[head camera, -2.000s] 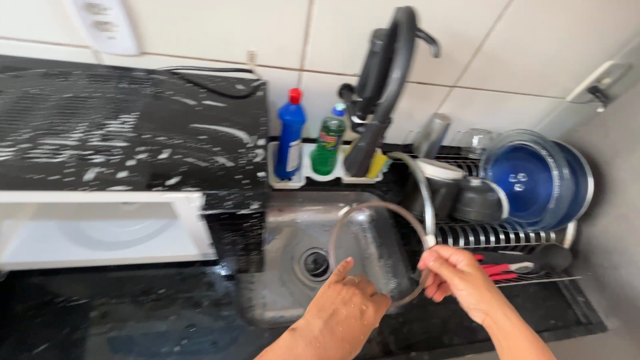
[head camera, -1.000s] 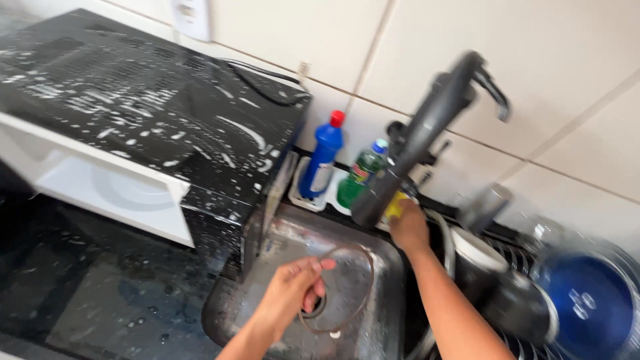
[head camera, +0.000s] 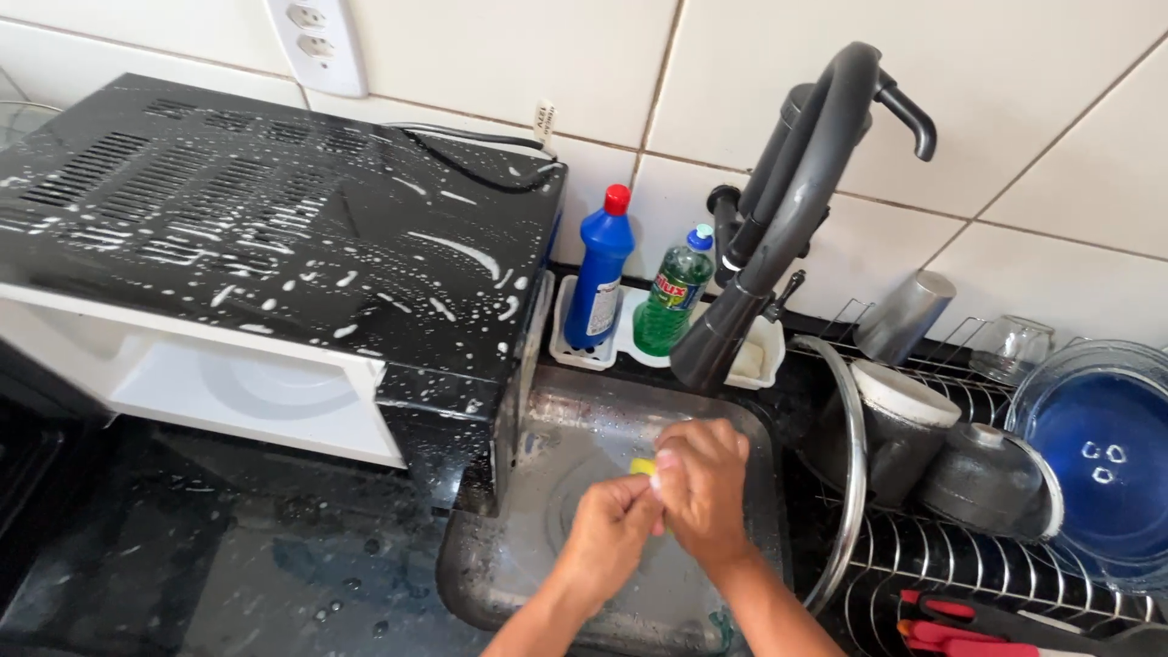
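Both hands meet over the stainless steel sink (head camera: 593, 411). My left hand (head camera: 607, 538) pinches a thin, see-through ring (head camera: 558, 497), whose outline is faint against the basin. My right hand (head camera: 707, 484) closes around a yellow sponge (head camera: 642, 466), mostly hidden by the fingers and touching the left fingertips. Left of the sink stands a black and white microwave oven (head camera: 365, 228) with soap foam streaked over its vented top and its front cavity exposed.
Behind the sink, a white caddy (head camera: 584, 358) holds a blue bottle (head camera: 599, 274) and green dish soap (head camera: 673, 297). A black faucet (head camera: 776, 237) rises beside them. At right, a wire dish rack (head camera: 967, 557) holds pots, a metal cup, a glass and blue-looking glass dishes (head camera: 1104, 456).
My right hand has left the caddy beside the faucet and come down to my left hand over the sink, with the yellow sponge in it. The left hand still holds the ring.
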